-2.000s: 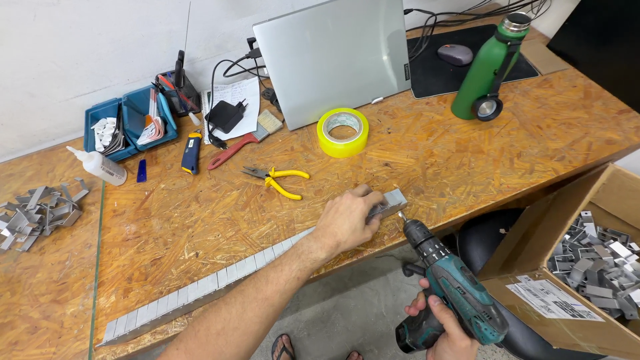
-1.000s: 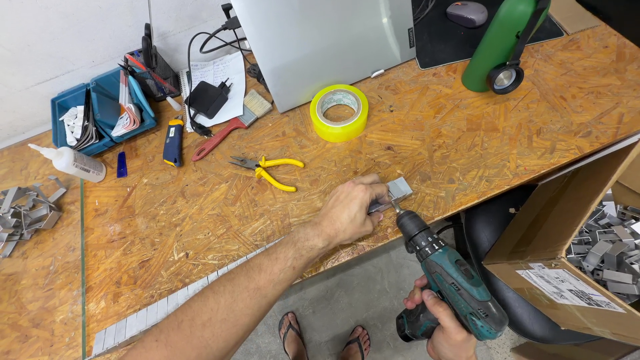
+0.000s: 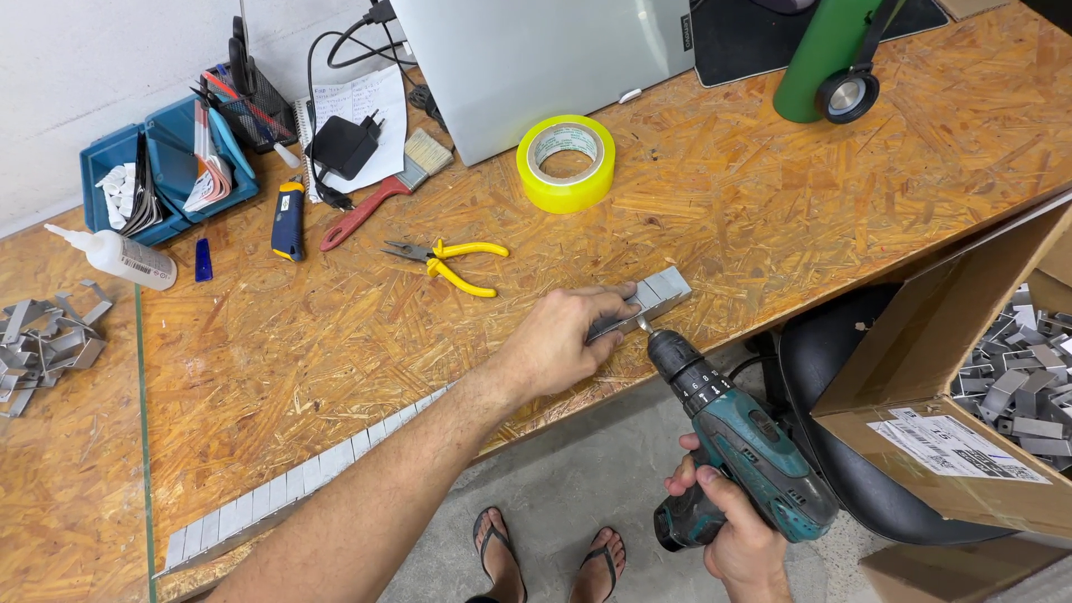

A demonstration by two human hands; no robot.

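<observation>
Along the front edge of the wooden bench runs a row of grey metal brackets [image 3: 289, 486], set side by side. My left hand [image 3: 574, 335] grips the row near its right end, fingers over the top and thumb at the front side. My right hand [image 3: 729, 519] holds a teal cordless drill [image 3: 758, 456] by its handle. The drill points up and left, and its bit [image 3: 643, 323] meets the front side of the brackets just right of my left fingers. Whether the bit is inside the metal cannot be told. My left forearm hides part of the row.
Yellow-handled pliers [image 3: 444, 261], a yellow tape roll [image 3: 566, 164], a paintbrush [image 3: 389, 191] and a utility knife [image 3: 288, 219] lie behind. Loose brackets [image 3: 50, 343] are piled at left. At right, a cardboard box [image 3: 921, 335] with metal pieces stands by a black chair [image 3: 825, 352].
The drill bit and my left hand have shifted slightly left along the row, with more bracket tops showing beyond my fingers. The drill remains in my right hand.
</observation>
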